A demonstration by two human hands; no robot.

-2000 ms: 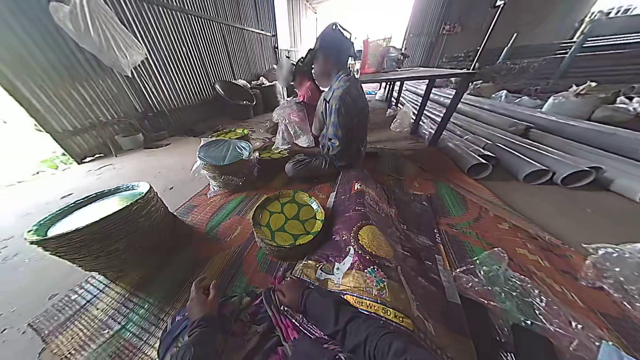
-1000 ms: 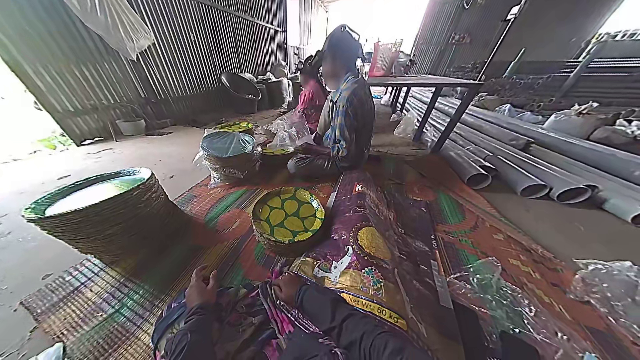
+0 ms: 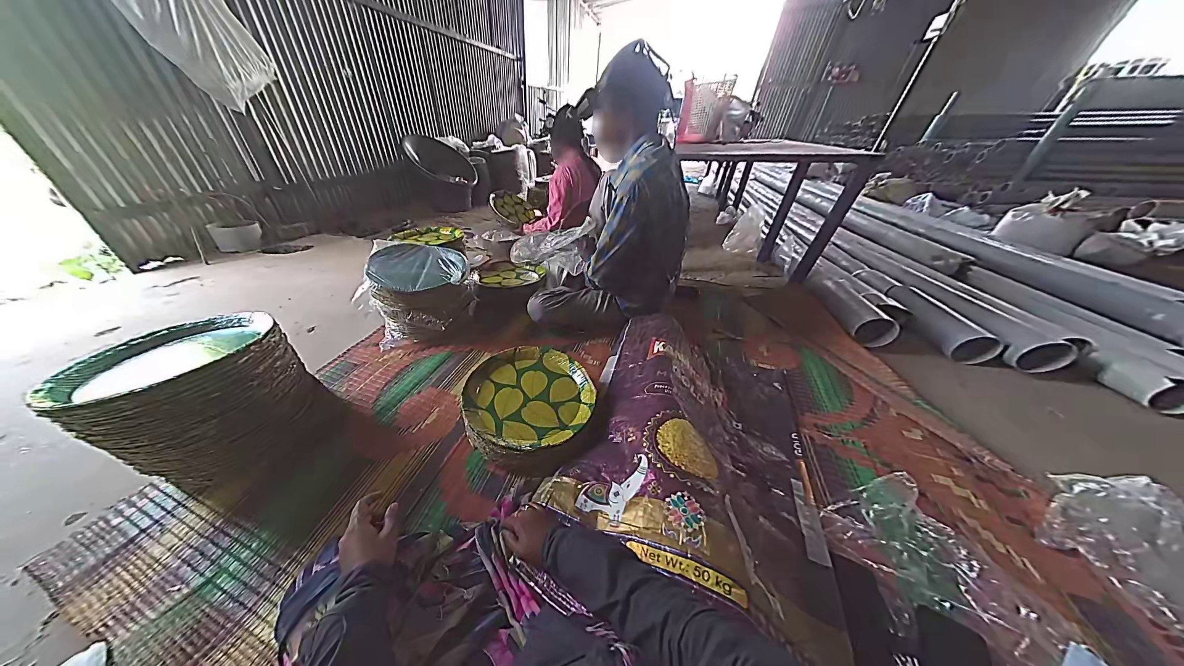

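My left hand (image 3: pixel 368 534) rests on my lap at the lower centre-left, fingers partly curled, nothing seen in it. Beside it, my right hand (image 3: pixel 529 534) lies against the patterned cloth (image 3: pixel 507 578) on my lap; whether its fingers grip the cloth is unclear. In front of my hands sits a short stack of round trays with a green and yellow leaf pattern (image 3: pixel 529 398). A tall, leaning stack of round trays with green rims (image 3: pixel 185 398) stands to the left. A purple printed 50 kg sack (image 3: pixel 684 462) lies flat just right of my right hand.
Two people sit ahead, the nearer in a checked shirt (image 3: pixel 638 222) handling clear plastic. Near them stands a plastic-covered stack (image 3: pixel 416 277). A woven mat (image 3: pixel 435 370) spreads over the floor. Grey pipes (image 3: pixel 925 296) and a table (image 3: pixel 777 150) are at right; crumpled clear plastic (image 3: pixel 906 527) lies lower right.
My hands have stayed in place on my lap. The farther person in pink shows more clearly now, with a leaf-patterned tray.
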